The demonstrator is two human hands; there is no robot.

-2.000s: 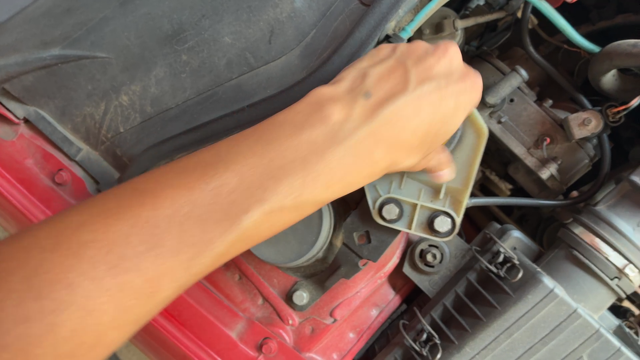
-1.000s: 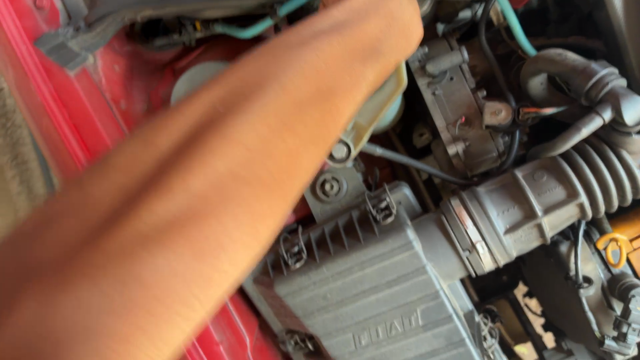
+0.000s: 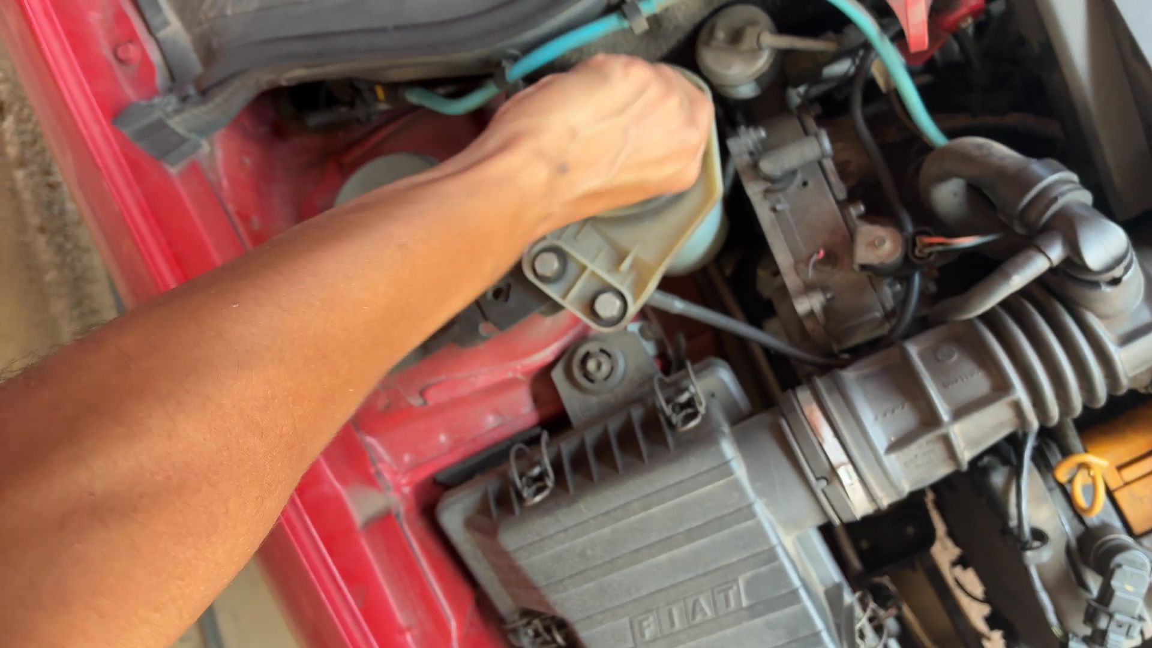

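My left hand (image 3: 621,135) reaches in from the lower left, back of the hand up. Its fingers are curled down over the round top of a yellowed plastic fluid reservoir (image 3: 630,247) and hide most of that top. The fingertips are out of sight behind the hand. Two bolts (image 3: 608,306) hold the reservoir's ribbed flange just below the wrist, and a dark hose (image 3: 747,333) runs from beside it to the right. My right hand is not in view.
A black air filter box (image 3: 648,540) with wire clips lies below, joined to a ribbed intake duct (image 3: 945,396). Red bodywork (image 3: 360,504) borders the left. A teal hose (image 3: 576,40) passes above the hand. Metal engine parts (image 3: 810,243) stand to the right.
The view has shifted and now takes in more of the filter box and intake duct. My left hand was at the same reservoir two seconds ago; its thumb showed then and is hidden now.
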